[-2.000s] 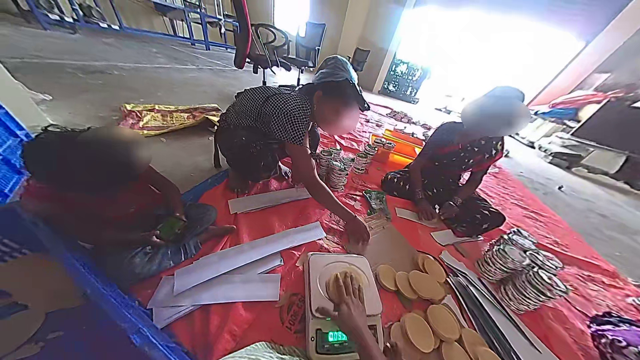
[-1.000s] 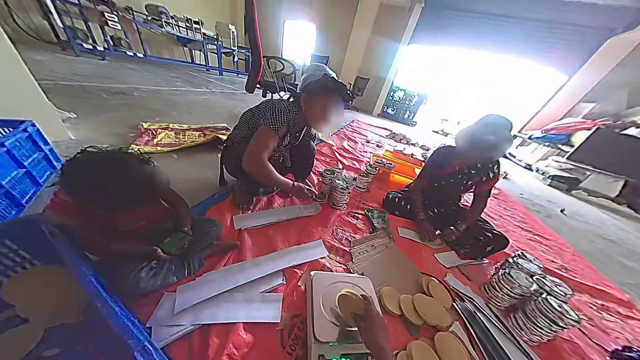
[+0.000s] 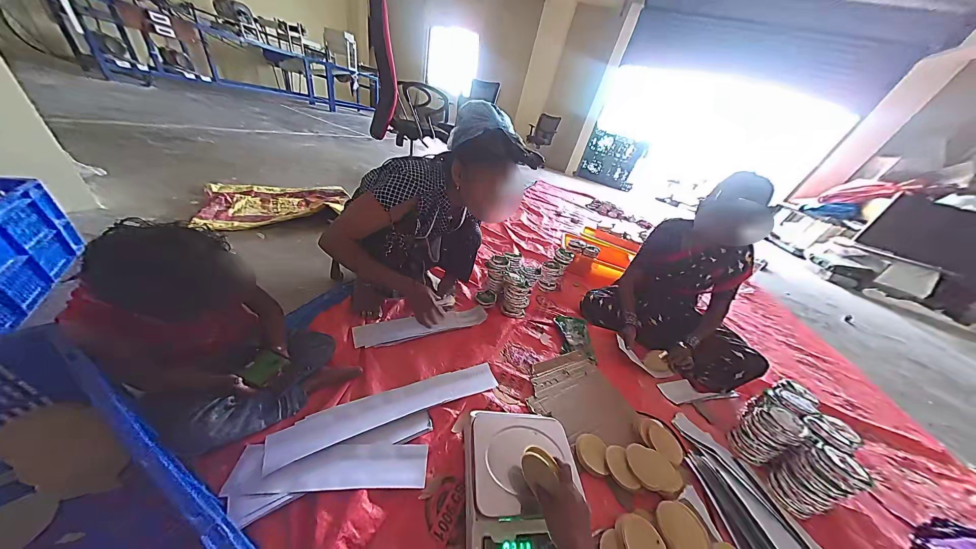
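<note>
A small stack of tan round discs [image 3: 540,467], tilted on edge, is gripped in my right hand [image 3: 563,499] over the right part of the scale's pan. The white digital scale [image 3: 488,457] has a lit green display at its front. Loose tan discs [image 3: 648,465] lie on the red sheet to its right, and others [image 3: 682,526] lie nearer the bottom edge. Beyond the scale is a flattened piece of brown cardboard [image 3: 583,396]. My left hand is not in view.
Long white strips [image 3: 381,412] lie left of the scale, beside a blue crate [image 3: 152,457]. Three people sit or crouch around the red sheet [image 3: 823,335]. Stacked round packs [image 3: 812,450] stand at right, more [image 3: 515,286] further back, near an orange tray [image 3: 602,252].
My right hand lay on discs on the scale two seconds ago; now it holds a tilted stack there. The middle person's hand has moved from the round packs to the white strips near them.
</note>
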